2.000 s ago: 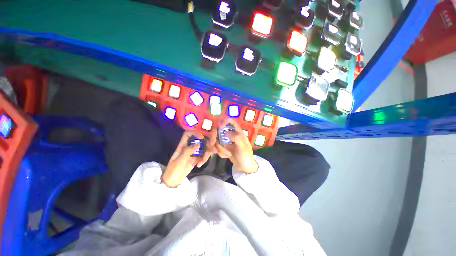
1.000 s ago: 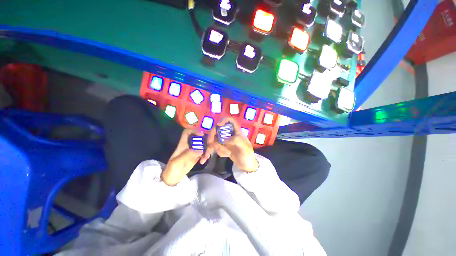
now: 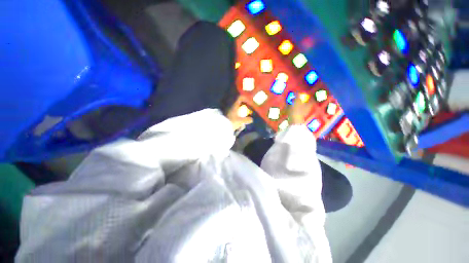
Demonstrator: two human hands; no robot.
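The red-orange watch tray (image 3: pixel 257 74) lies beyond my lap, under the blue shelf edge, with several lit smartwatch units in its pockets, white, yellow, green and blue. My left hand (image 3: pixel 238 118) is at the tray's near left edge, its fingers around a yellow-lit smartwatch unit (image 3: pixel 244 110). My right hand (image 3: pixel 300 112) is blurred over the tray's near right part, close to blue-lit and yellow-lit units; whether it holds one cannot be told. The sleeves hide both wrists.
The blue shelf beam (image 3: pixel 337 77) runs diagonally beside the tray. Beyond it, the green shelf (image 3: pixel 355 67) holds rows of blurred watches. A blue stool (image 3: pixel 46 56) stands at the left. Another blue beam (image 3: pixel 437 180) crosses at the right, above grey floor.
The view has turned and moved left. My hands have parted: the right now reaches over the tray, the left stays near its edge. More of the tray shows.
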